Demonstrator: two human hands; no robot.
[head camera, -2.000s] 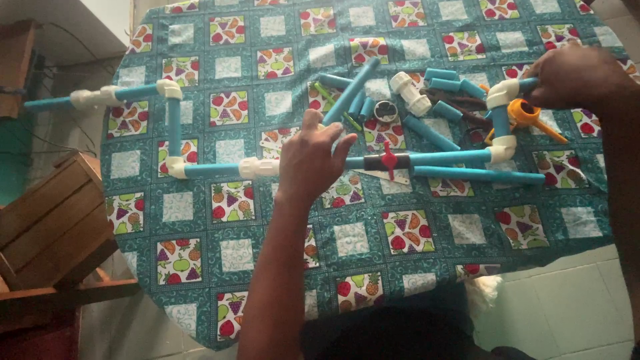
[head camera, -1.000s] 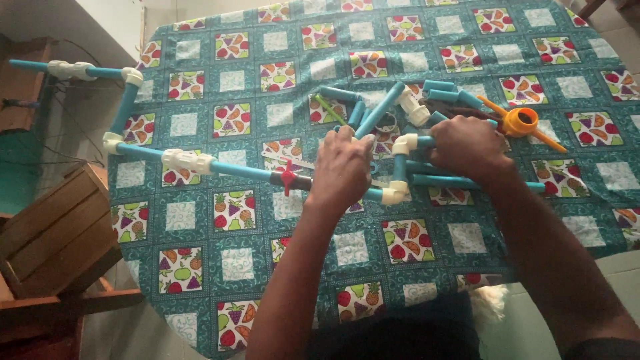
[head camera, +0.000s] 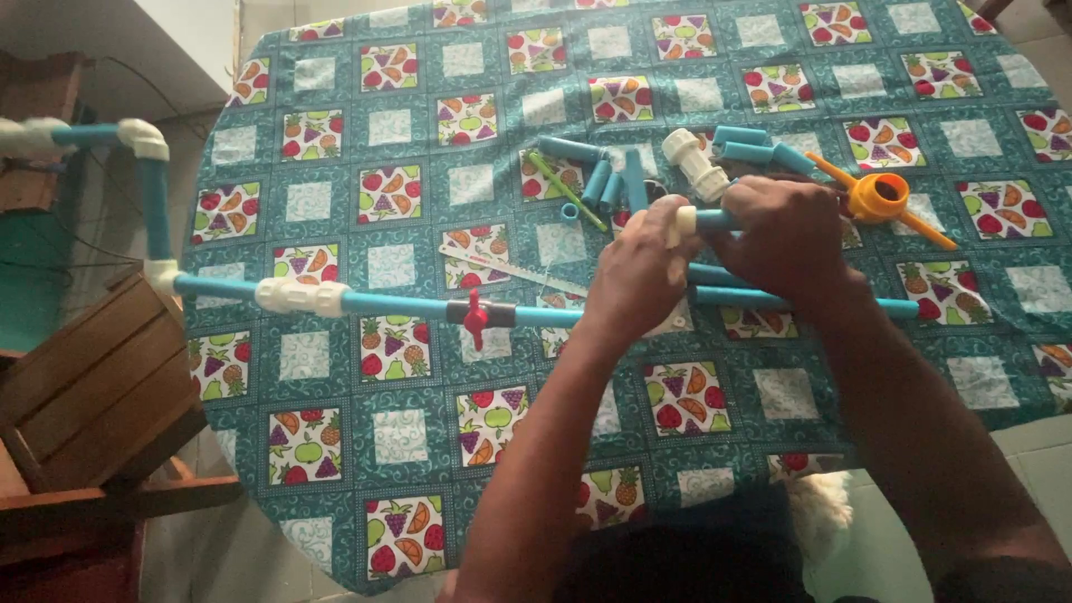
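A blue PVC pipe assembly (head camera: 394, 305) runs from the left across the table, with cream elbows (head camera: 159, 275), a white union fitting (head camera: 301, 296) and a black ball valve with a red handle (head camera: 476, 316). My left hand (head camera: 641, 272) is closed around its right end, at a cream elbow fitting (head camera: 685, 223) that its fingers partly cover. My right hand (head camera: 783, 239) grips a short blue pipe (head camera: 712, 219) that meets this fitting. Long loose blue pipes (head camera: 879, 308) lie beneath my right hand and forearm. The joint inside my left hand is hidden.
Behind my hands lie short blue pipe pieces (head camera: 596, 182), a white union (head camera: 695, 163), a green stick-like tool (head camera: 557, 180) and an orange tool with a ring and two handles (head camera: 875, 199). A ruler (head camera: 511, 270) lies left of my left hand. A wooden chair (head camera: 92, 385) stands at the left.
The assembly's right end has come leftward from its place two seconds ago. My left hand has moved from the loose pipe piece to the elbow fitting; my right hand has moved left.
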